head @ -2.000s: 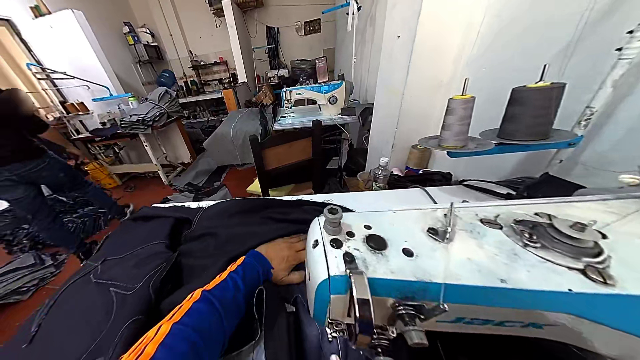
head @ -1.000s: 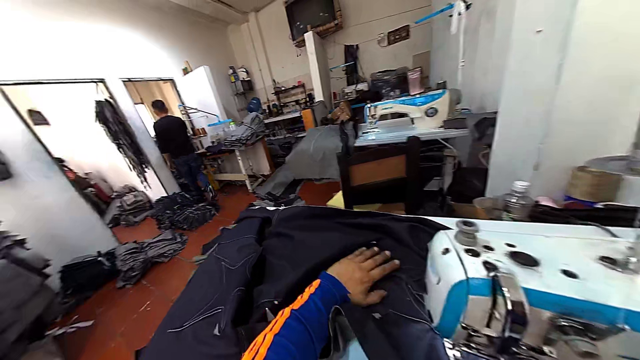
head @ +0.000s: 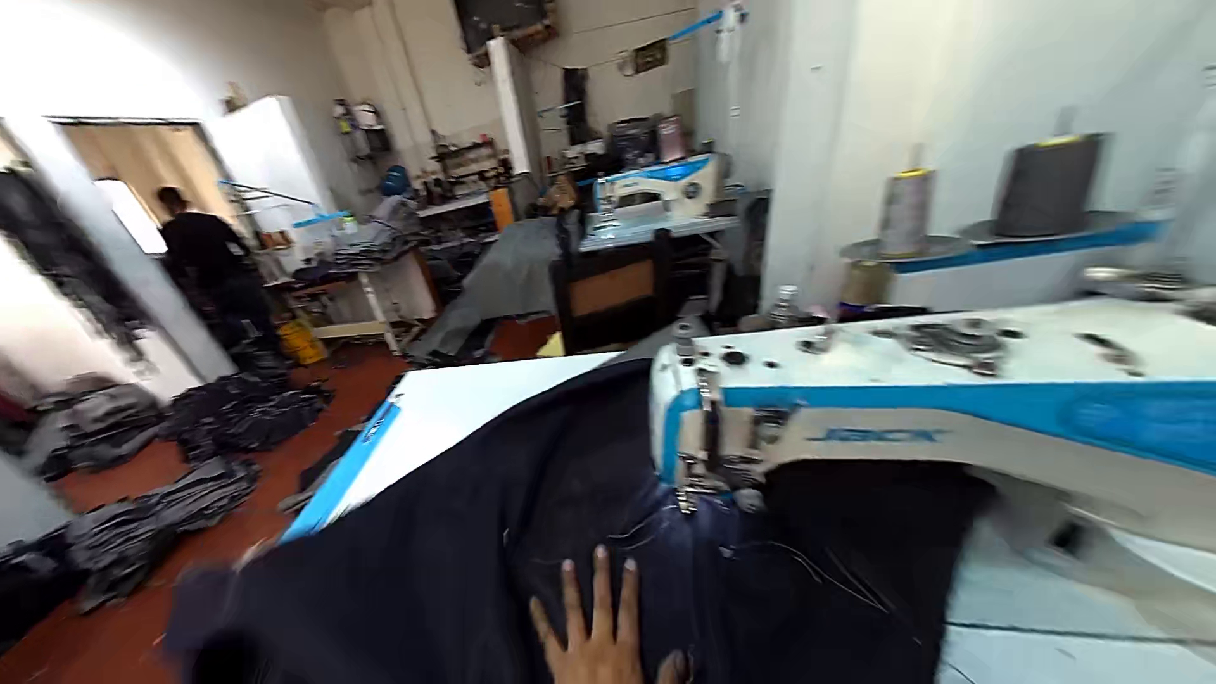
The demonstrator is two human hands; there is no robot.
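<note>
A Jack sewing machine (head: 893, 418), white with a blue stripe, stands at the right, its needle and presser foot area (head: 698, 494) over dark navy fabric (head: 446, 532). The fabric spreads across the white table (head: 456, 404) and hangs past its left side, with loose pale threads on it. My left hand (head: 598, 641) lies flat on the cloth in front of the presser foot, fingers spread, holding nothing. At the bottom edge, beside it, a small part of what looks like a thumb shows; my right hand cannot be made out beyond that.
Thread cones (head: 907, 214) stand on a blue-edged rack behind the machine. A chair (head: 613, 290) and another sewing machine (head: 660, 185) are beyond the table. Piles of dark garments (head: 161, 513) lie on the red floor at left, and a person (head: 209, 252) stands at a far worktable.
The view has swung. The hand, earlier on the fabric left of the machine head, now lies in front of the presser foot. The fabric has shifted, and the table's white left corner shows.
</note>
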